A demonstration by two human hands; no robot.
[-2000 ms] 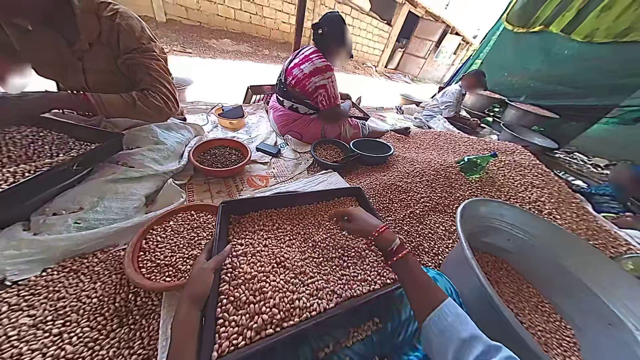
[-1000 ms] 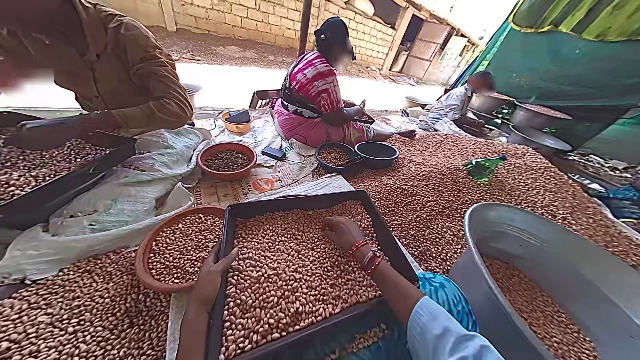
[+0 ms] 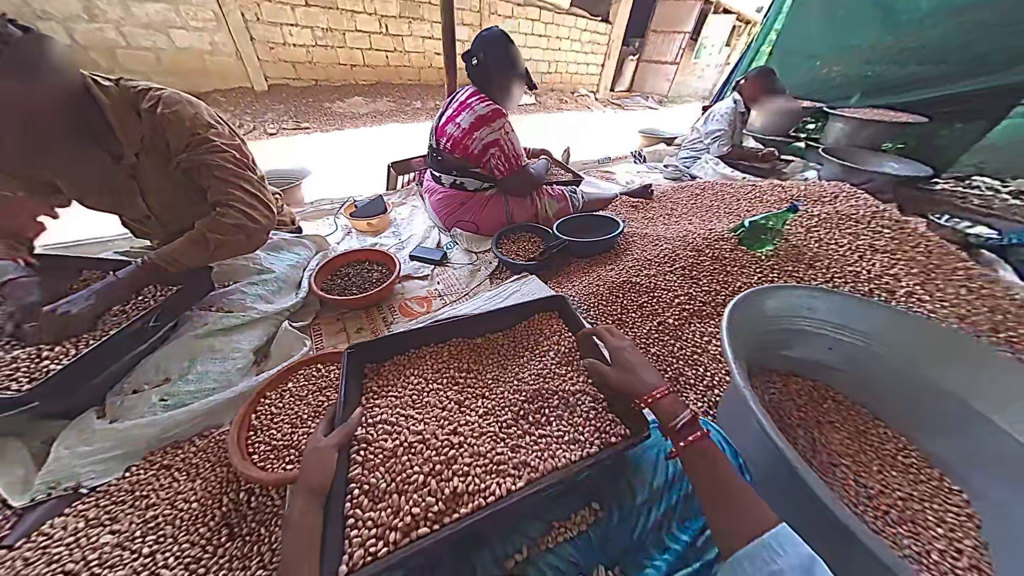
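A dark rectangular tray (image 3: 347,392) full of light brown nuts or seeds (image 3: 472,416) rests tilted over my lap. My left hand (image 3: 324,456) grips its left rim, thumb over the edge. At the right rim, near the upper right corner, my right hand (image 3: 620,364) is closed on the edge; red and white bangles circle that wrist. Close to the left of the tray is a terracotta-coloured bowl (image 3: 238,436) of the same nuts. Some loose nuts (image 3: 564,528) lie on the blue patterned cloth (image 3: 664,504) over my lap.
A large metal tub (image 3: 848,308) holding nuts stands at the right, beside a wide heap (image 3: 664,280). A green plastic bottle (image 3: 764,228) lies on the heap. Ahead are an orange bowl (image 3: 356,300) and two dark bowls (image 3: 590,232). Other people sit left, ahead and farther right.
My right hand has moved from the nuts inside the tray to its right rim and taken hold there. My left hand remains on the left rim.
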